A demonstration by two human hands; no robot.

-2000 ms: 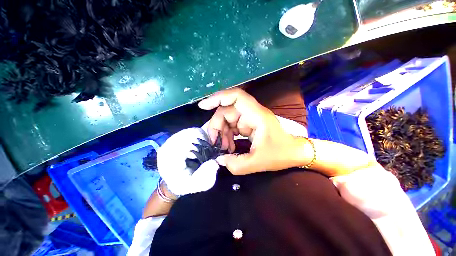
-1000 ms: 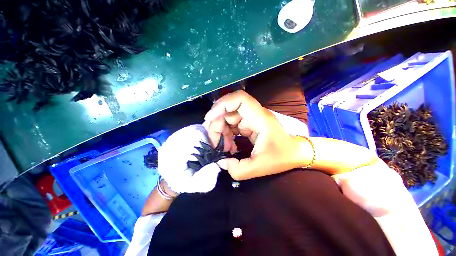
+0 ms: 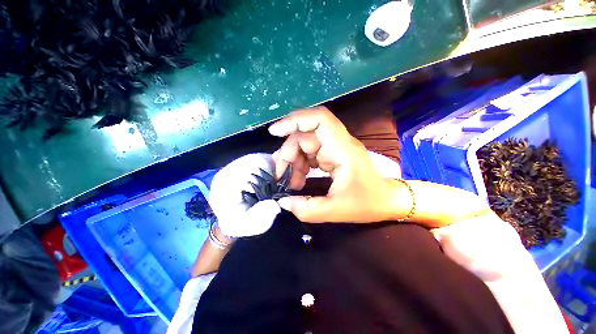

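Note:
A black spiky piece [image 3: 266, 186] with pointed leaves is held in front of my chest, just below the bench edge. My left hand [image 3: 236, 196], in a white knit glove, is closed around its left and lower side. My bare right hand [image 3: 340, 173] touches the piece's right side with thumb and fingertips; its fingers are bent. The underside of the piece is hidden by the glove. A large heap of loose black pieces [image 3: 85, 59] lies on the bench at the upper left.
A white squeeze bottle [image 3: 388, 23] lies on the green bench [image 3: 261, 72]. A blue crate [image 3: 583, 130] of brown-black pieces with golden tips stands on the right. Another blue crate [image 3: 140, 258] on the left has a few black pieces in one corner.
Both hands and the black piece have moved slightly up towards the bench edge. My right index finger is raised and straighter than a second ago.

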